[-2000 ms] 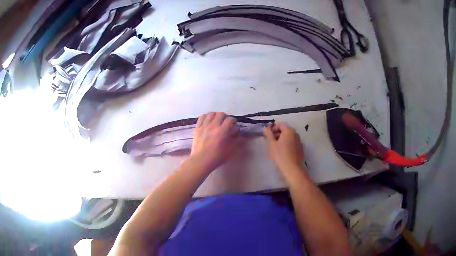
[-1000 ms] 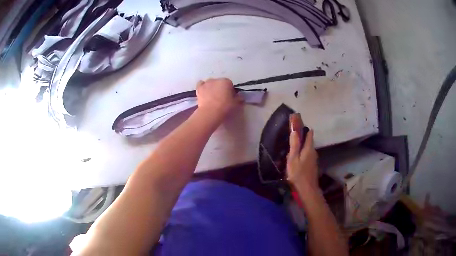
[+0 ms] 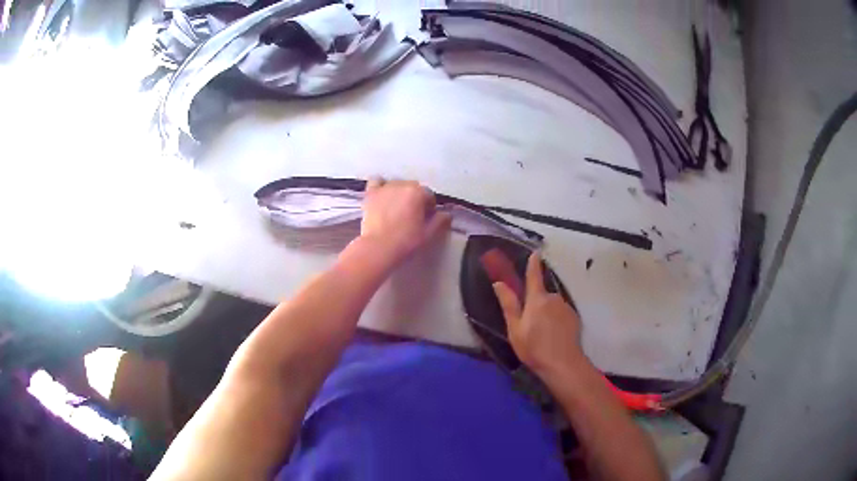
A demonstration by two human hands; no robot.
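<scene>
A grey-lilac curved band piece [image 3: 315,205] with a dark edge lies on the white table, folded round at its left end. My left hand [image 3: 399,216] is closed over its middle and presses it down. My right hand [image 3: 545,319] grips the handle of the dark iron [image 3: 481,287]. The iron's upper edge is at the right end of the band; whether it lies on the cloth is hard to tell. A loose dark strip [image 3: 592,230] runs right from behind the band. The part of the band under my left hand is hidden.
Pressed bands [image 3: 564,80] lie fanned at the back right, with black scissors [image 3: 705,141] beside them. An unpressed bundle [image 3: 310,61] lies at the back left. The red-sleeved hose [image 3: 644,400] curves up the right side. Bright glare covers the far left.
My right hand left the band's right end, took hold of the iron and brought it left to the band. My left hand stays on the band. The camera view has shifted.
</scene>
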